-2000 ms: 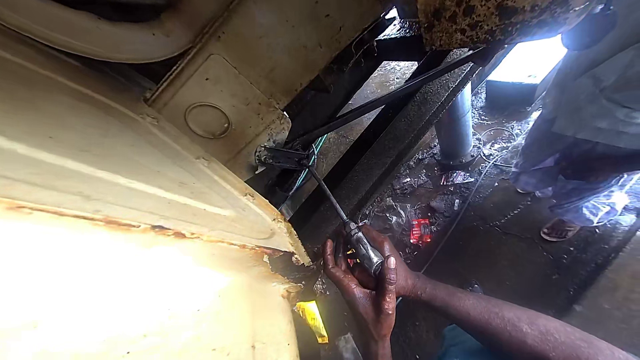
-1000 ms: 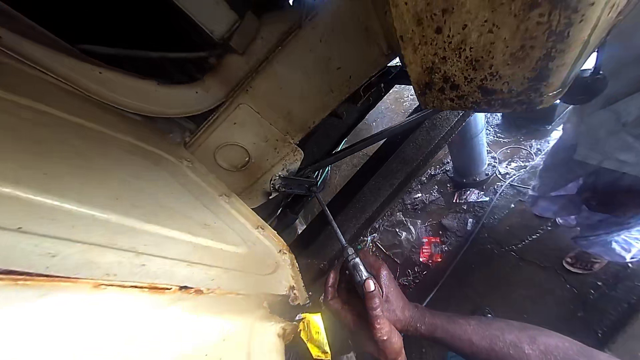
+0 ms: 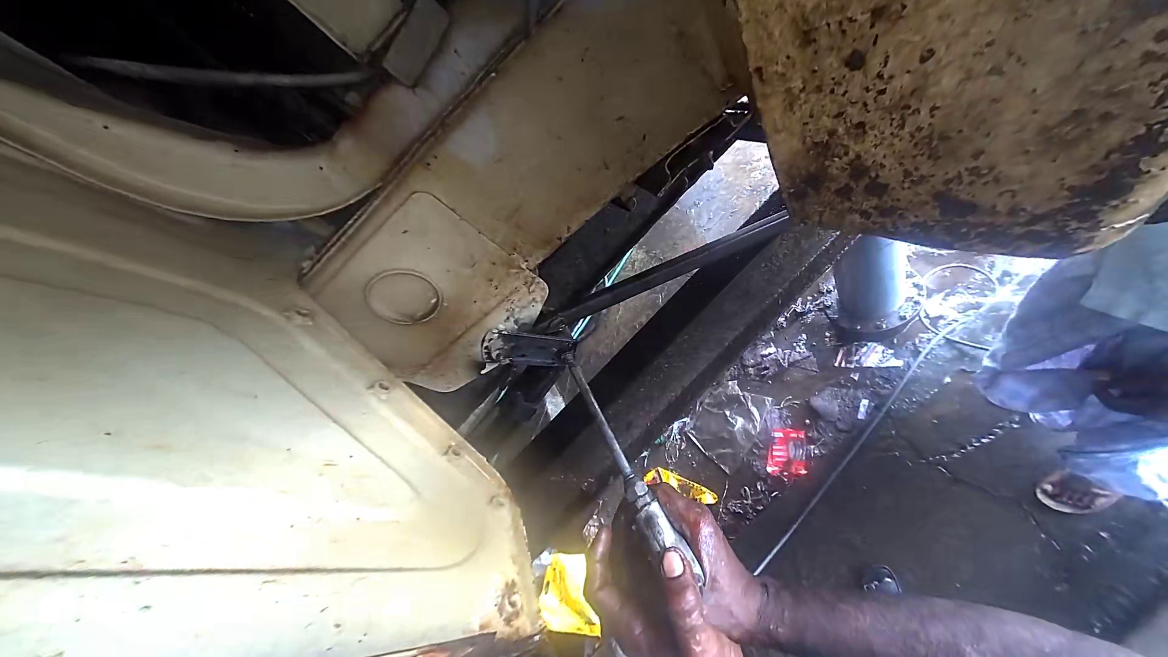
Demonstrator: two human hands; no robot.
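Observation:
A slim metal rod (image 3: 598, 415) with a hex nut and a thick cylindrical metal end (image 3: 664, 534) slants down from a dark metal bracket (image 3: 529, 349) at the lower corner of a cream vehicle body panel (image 3: 511, 205). My left hand (image 3: 634, 593) cups the thick end from the left and below, its thumb on the metal. From the right, my right hand (image 3: 716, 557) closes around the same end; its fingers are partly hidden. The rod's upper tip meets the bracket, but the exact joint is too dark to tell.
A rusty cream metal part (image 3: 949, 119) overhangs the upper right. A dark beam (image 3: 675, 383) runs diagonally behind the rod. A metal post (image 3: 870, 287), yellow wrapper (image 3: 568, 593), red wrapper (image 3: 787, 453) and cable (image 3: 849, 456) lie beyond. Another person's sandaled foot (image 3: 1077, 491) is at right.
Both hands stay on the thick end of the rod, whose upper tip remains at the bracket. The view has shifted, with more of the rusty part showing than two seconds ago.

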